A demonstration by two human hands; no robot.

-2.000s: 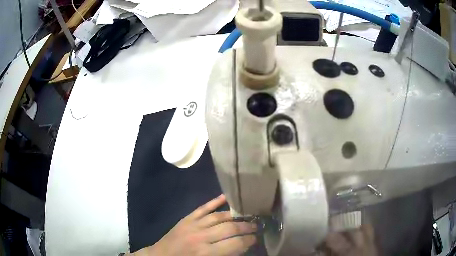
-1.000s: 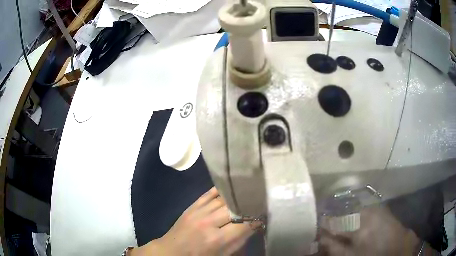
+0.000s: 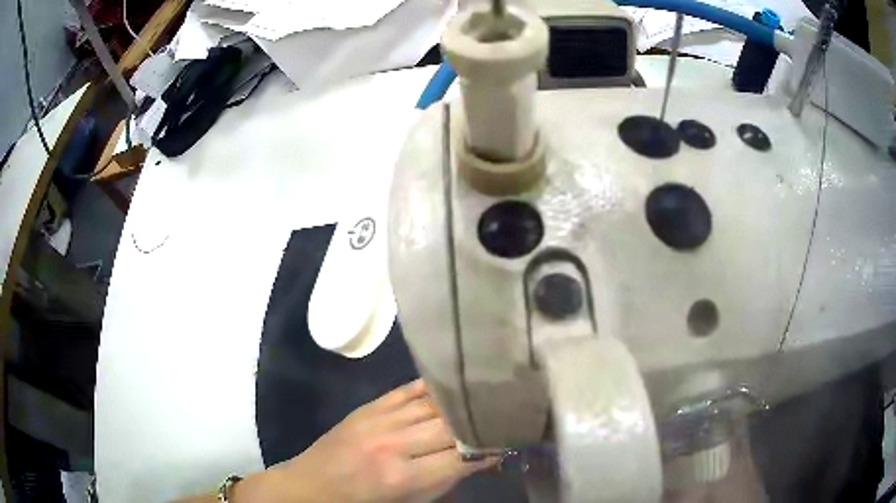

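Observation:
A dark fabric piece [image 3: 309, 363] lies flat on the white machine table, left of and under the off-white sewing machine head [image 3: 629, 246]. My left hand [image 3: 378, 454] lies flat on the fabric with its fingertips at the needle area, partly hidden by the head. The presser foot and needle are mostly hidden. The take-up lever guard [image 3: 606, 422] covers the middle. My right hand [image 3: 722, 472] is low on the right, blurred and mostly hidden behind the guard and clear plastic; its fingers cannot be made out.
A long white oval device [image 3: 352, 300] hangs over the fabric, left of the head. A black coil [image 3: 199, 101] and white papers [image 3: 339, 39] lie at the back left. A blue tube [image 3: 698, 14] and a screen [image 3: 588, 51] are behind the head. A thread runs down its right side.
The fabric and my left hand have shifted slightly; the left wrist now shows a bracelet more clearly. My right hand has become more hidden. The camera view has moved a little.

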